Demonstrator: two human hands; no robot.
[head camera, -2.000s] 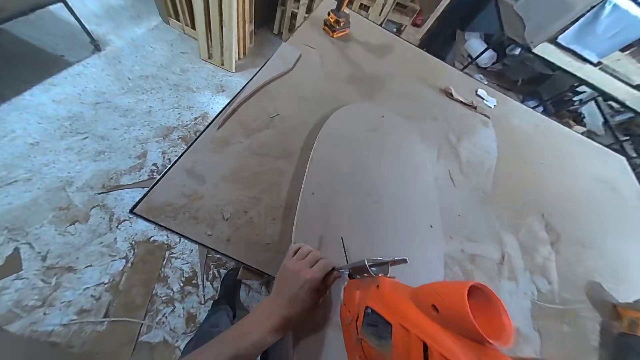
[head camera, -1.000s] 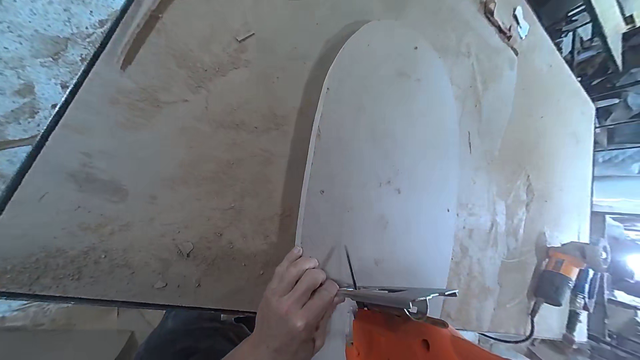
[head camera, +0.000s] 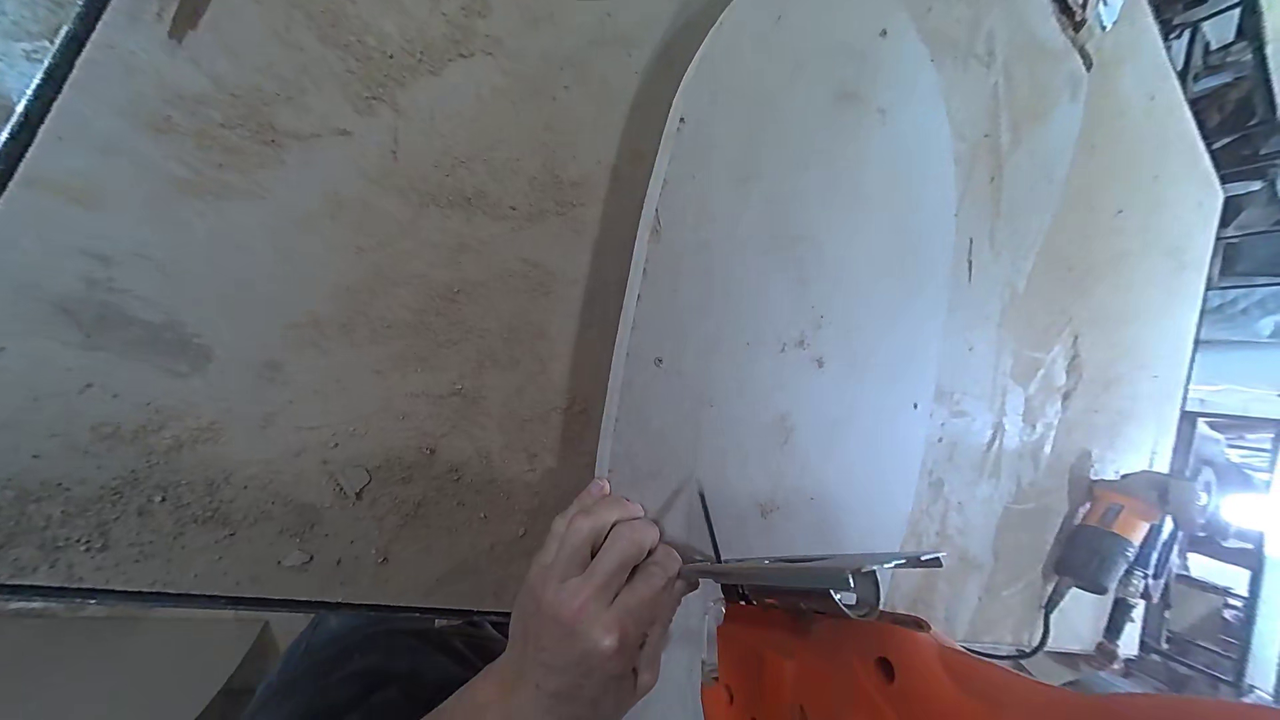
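Observation:
A pale board with a rounded end (head camera: 790, 300) lies on a larger dusty sheet (head camera: 400, 300). My left hand (head camera: 610, 590) has curled fingers at the board's left edge, pressed close against the end of a metal base plate (head camera: 800, 572). This plate belongs to an orange jigsaw (head camera: 850, 660) at the bottom. From the plate a thin dark blade (head camera: 708, 520) points away over the board. The lower part of the jigsaw is cut off by the frame. My right hand is out of view.
An orange and black corded power tool (head camera: 1110, 530) lies at the right, its cable running toward the jigsaw. Dust and small chips (head camera: 350, 482) are scattered on the sheet at left. A dark edge (head camera: 250, 600) runs along the near side. Shelving with clutter (head camera: 1240, 150) stands beyond the right edge.
The view has moved in closer over the board and turned. My left hand stays at the board's edge beside the jigsaw's plate.

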